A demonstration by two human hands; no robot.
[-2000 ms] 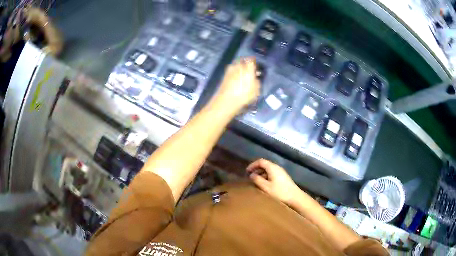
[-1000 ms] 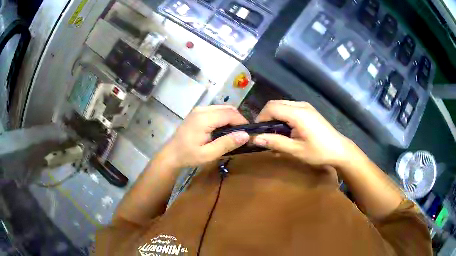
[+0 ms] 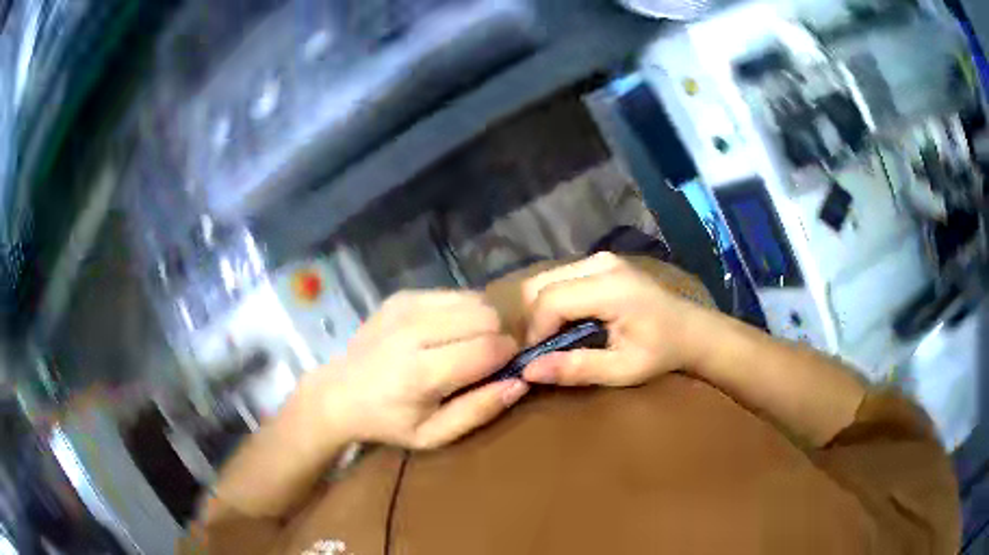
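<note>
A black handheld device housing [image 3: 564, 343] is held low in front of the brown shirt, seen nearly edge-on and tilted, its right end higher. My left hand [image 3: 418, 363] grips its left end, with the thumb along the near side. My right hand [image 3: 618, 320] grips its right end with fingers and thumb. The fingers hide much of the housing.
A blurred clear tray [image 3: 380, 92] lies at upper left. A machine edge with a red emergency stop [image 3: 308, 284] is at left. A white machine [image 3: 873, 260] with a dark blue screen [image 3: 757, 233] stands at right.
The view has swung to the right, bringing the right-hand machine in. My left hand took a housing from the tray area, and both hands now hold a housing at the shirt, tilted more than before.
</note>
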